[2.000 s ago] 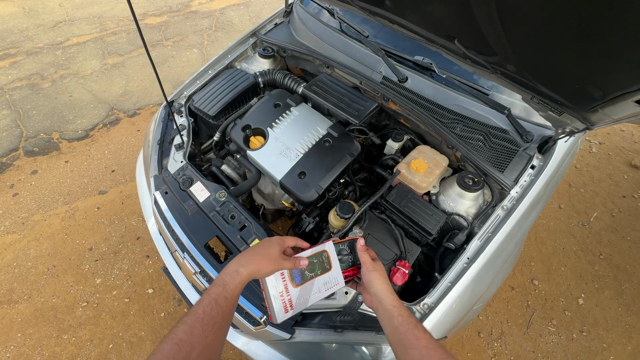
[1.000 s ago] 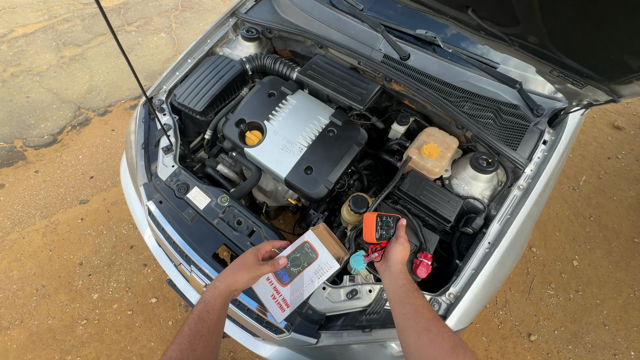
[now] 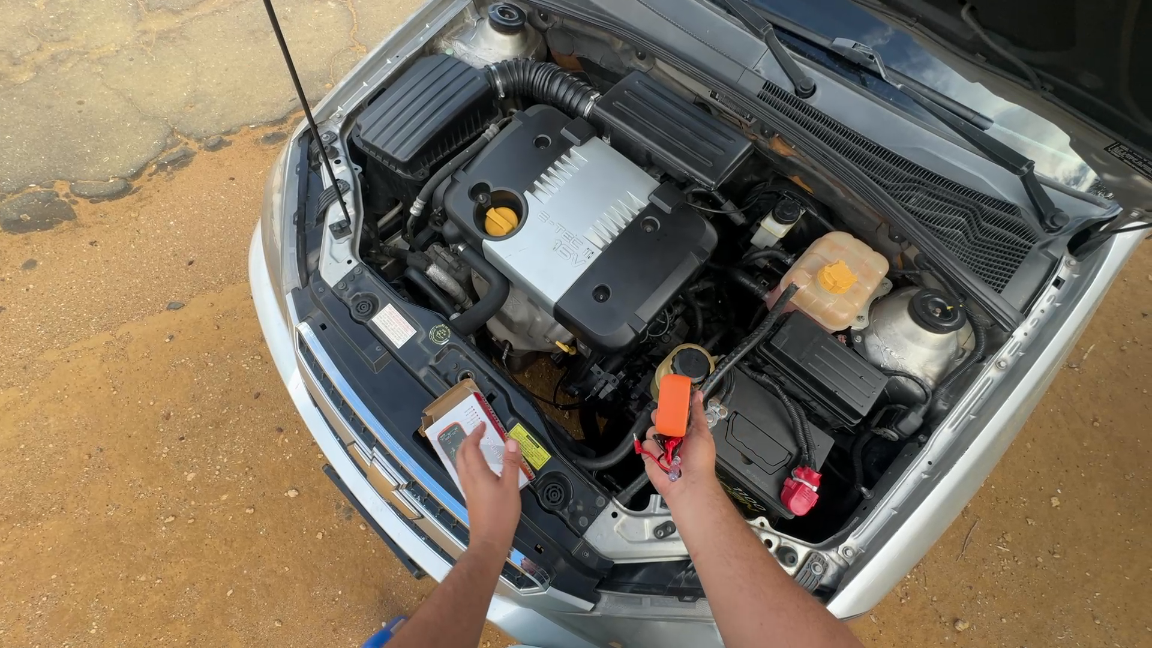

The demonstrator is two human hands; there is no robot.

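My left hand point(image 3: 489, 490) is on an opened cardboard multimeter box point(image 3: 459, 432), which lies on the black panel behind the car's grille; whether the fingers grip it or only rest on it is unclear. In my right hand point(image 3: 686, 454) is an orange-cased digital multimeter point(image 3: 673, 405), held edge-up with bundled red and black test leads point(image 3: 664, 448) below it. That hand is just left of the car battery point(image 3: 760, 432), whose red terminal cover point(image 3: 800, 490) sits at the right. The meter's face is hidden.
The engine cover point(image 3: 576, 234) with a yellow oil cap point(image 3: 500, 221) fills the bay's middle. A coolant tank point(image 3: 832, 279) and black fuse box point(image 3: 823, 367) stand at right. A thin hood prop rod point(image 3: 306, 108) rises at left. The raised hood point(image 3: 1080, 63) overhangs the upper right.
The multimeter has come out from beside the box and is now apart from it in my right hand. My left hand has moved left with the box, onto the front panel.
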